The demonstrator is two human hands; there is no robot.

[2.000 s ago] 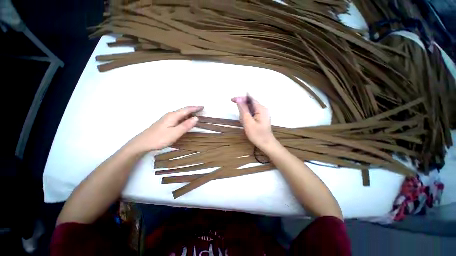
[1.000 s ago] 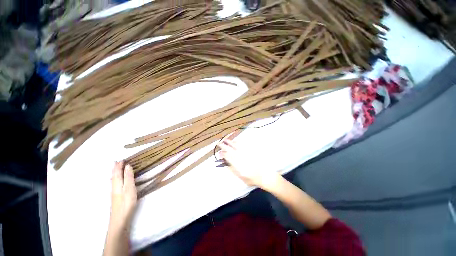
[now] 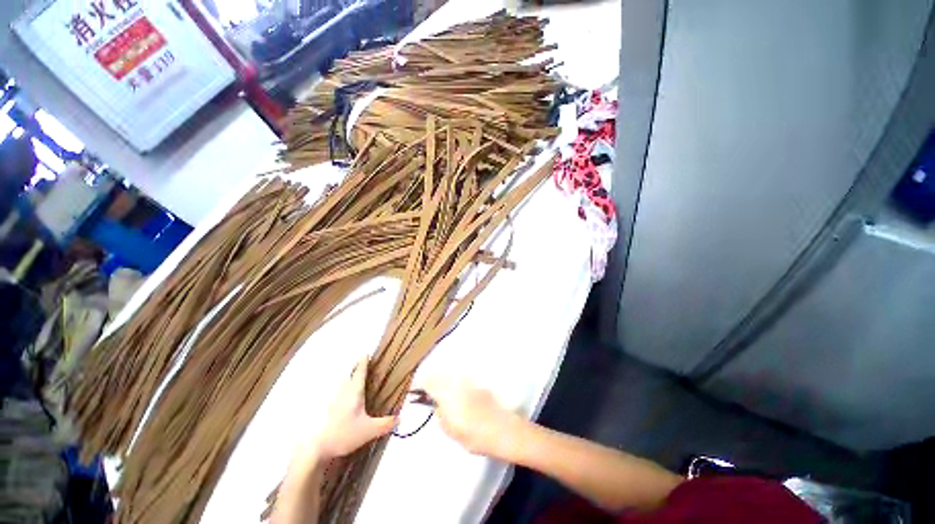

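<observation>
A loose bundle of long brown strips (image 3: 410, 319) lies along the white-covered table near me. My left hand (image 3: 343, 418) is around the near part of this bundle, thumb on the right side and a finger on the left. My right hand (image 3: 463, 412) is just right of the bundle, fingers curled at a small dark tool (image 3: 419, 397), mostly hidden. A thin black cord (image 3: 412, 434) loops below the fingertips, and more of it runs along the bundle's right side.
Large brown strip piles (image 3: 220, 358) lie to the left. A hank with a pale band (image 3: 361, 111) and black tie is at the back. Red, white and black patterned cloth (image 3: 586, 174) sits at the right table edge beside a grey cabinet (image 3: 759, 184). A sign board (image 3: 128, 67) stands back left.
The view has turned rightward. My left hand has gone from lying flat on the strip ends to holding around the bundle. My right hand stays close to the bundle's right side with the cord.
</observation>
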